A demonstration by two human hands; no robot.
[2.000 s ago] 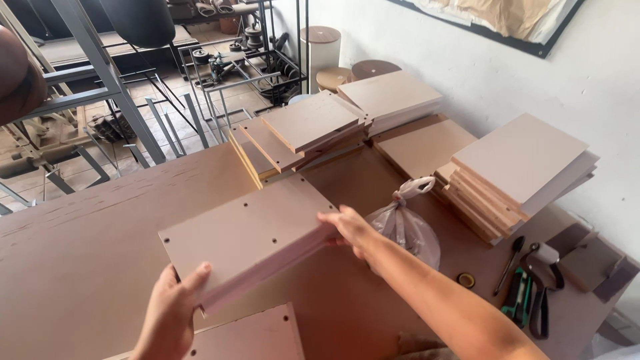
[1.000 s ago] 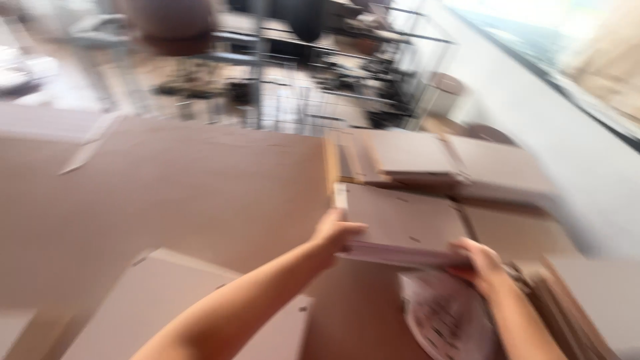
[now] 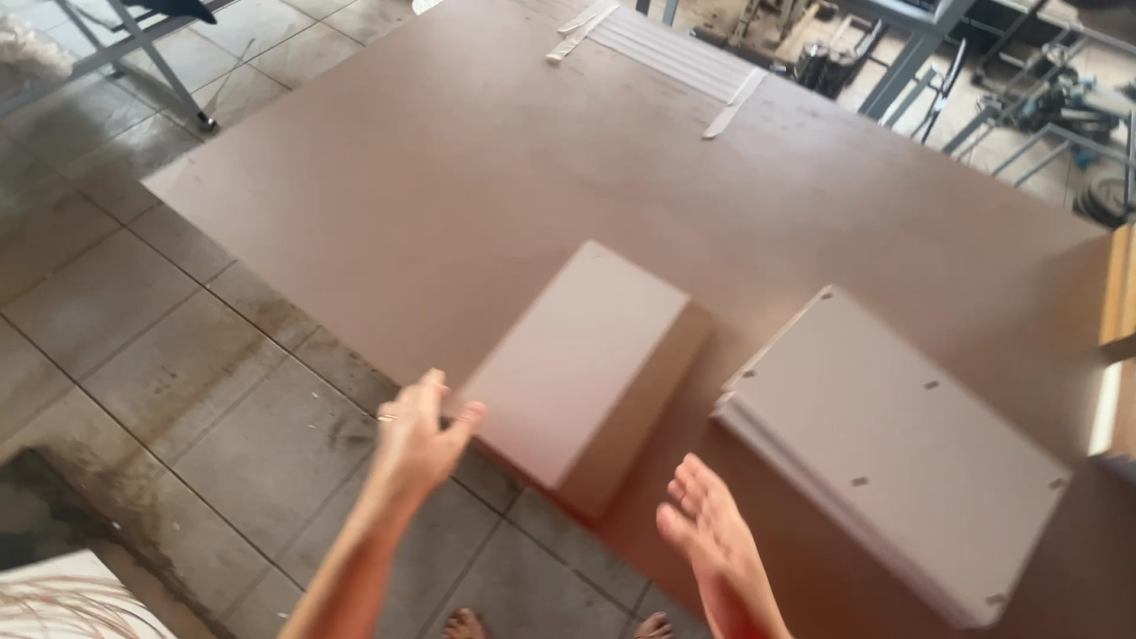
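Note:
My left hand point(image 3: 426, 435), with a ring on one finger, is empty with its fingers apart, just left of the near corner of a plain rectangular board piece point(image 3: 577, 364) lying on the large brown tabletop point(image 3: 426, 177). My right hand point(image 3: 706, 510) is also empty and open, between that piece and a stack of boards point(image 3: 896, 453) to the right. The top board of the stack has several small dark holes. Neither hand touches a board. The view is somewhat blurred.
Strips of pale tape point(image 3: 732, 102) hold a striped sheet point(image 3: 661, 58) at the far edge of the tabletop. More boards point(image 3: 1120, 293) show at the right edge. Metal frames point(image 3: 914, 62) stand beyond. Floor tiles point(image 3: 204, 355) lie to the left, and bare feet point(image 3: 463, 624) show below.
My hands have let go of the stack of boards they held before. The view has swung to the left and down, and both hands are now near the plain piece.

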